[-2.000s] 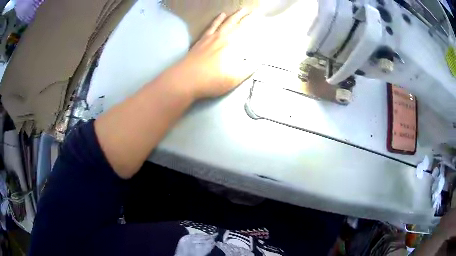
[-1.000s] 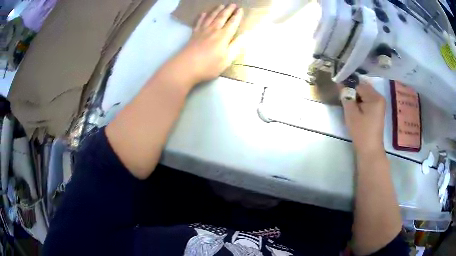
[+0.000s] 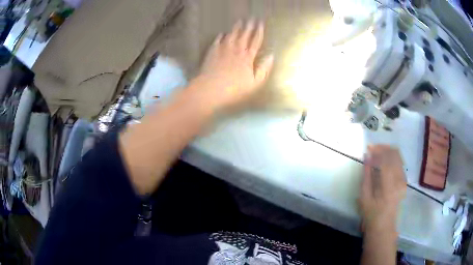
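Note:
A khaki-brown garment panel (image 3: 290,31) lies at the back of the machine table and runs into the lamp glare. My left hand (image 3: 236,64) lies flat on it, palm down, with the fingers a little apart. My right hand (image 3: 384,173) is blurred, fingers curled, over the white table in front of the presser foot (image 3: 371,111); whether it holds anything cannot be told. The white sewing machine head (image 3: 399,62) stands at the right. Glare hides the cloth's edge near the needle.
A stack of brown cut panels (image 3: 93,57) lies left of the table. A red-edged phone or block (image 3: 435,154) lies right of the needle. White scraps (image 3: 456,209) are at the table's right edge. Tied bundles (image 3: 33,150) are at the far left.
My right hand came in at the needle area and has drawn back towards the table's front. More brown cloth now shows under and around my left hand. The whole view has shifted.

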